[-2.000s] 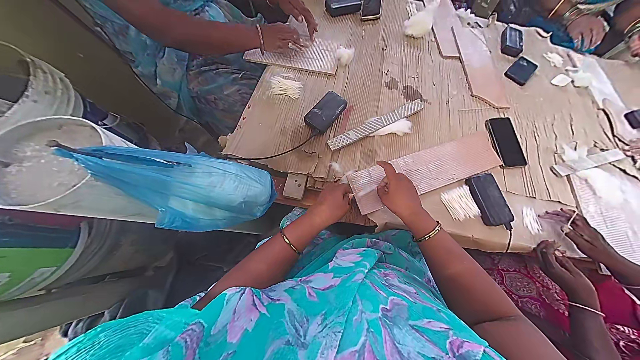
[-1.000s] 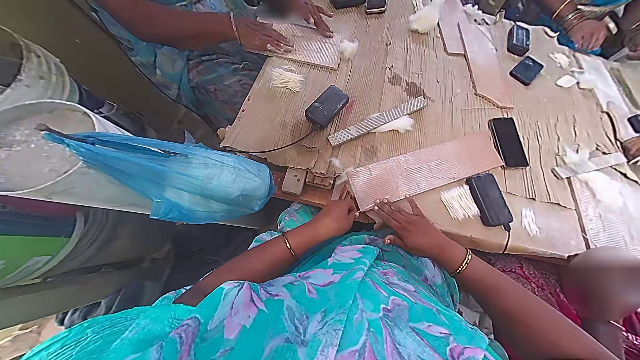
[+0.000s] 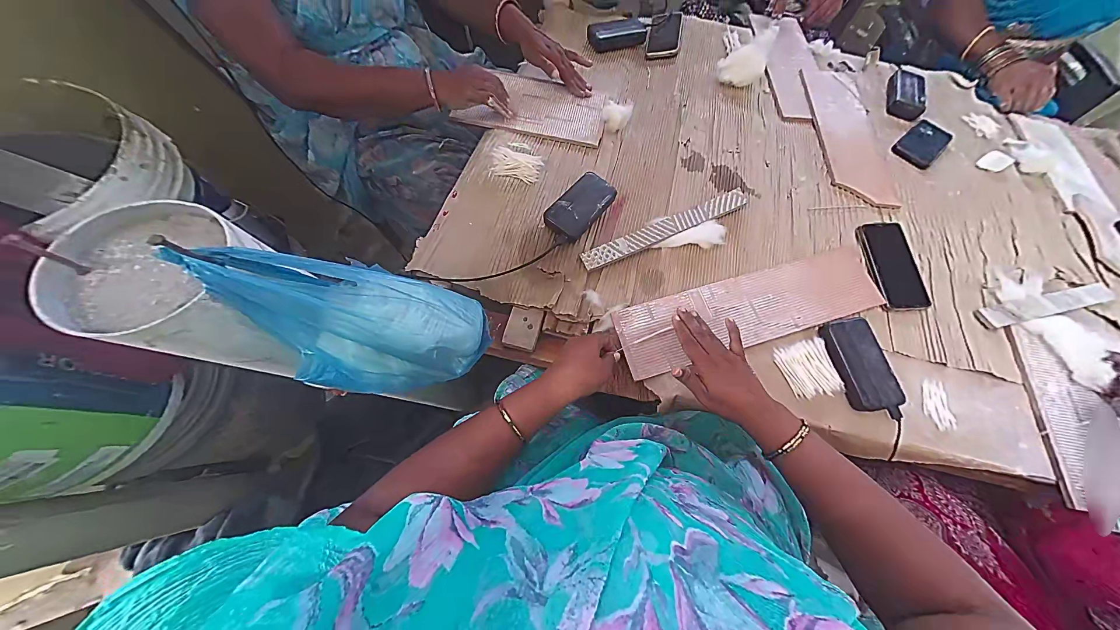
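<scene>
A long pinkish ridged board (image 3: 787,293) lies at the table's near edge. My right hand (image 3: 722,372) rests on its left part with the fingers spread. At the board's left end, my left hand (image 3: 588,360) has its fingertips pinched together; whether they hold something thin cannot be told. A pile of short white sticks (image 3: 807,367) lies just below the board, beside a black adapter (image 3: 862,363) with a cable. Beyond the board are a patterned metal strip (image 3: 665,229) and a tuft of white cotton (image 3: 700,234).
A black phone (image 3: 894,265) touches the board's right end. Left of the table, a blue plastic bag (image 3: 385,324) hangs beside a white bucket (image 3: 52,293). Across the table, a co-worker's hands press another ridged board (image 3: 560,118). A second black adapter (image 3: 579,206) trails a cable.
My right hand, below the board's edge one second ago, now lies on the board's ridged surface. My left hand stays near the left end.
</scene>
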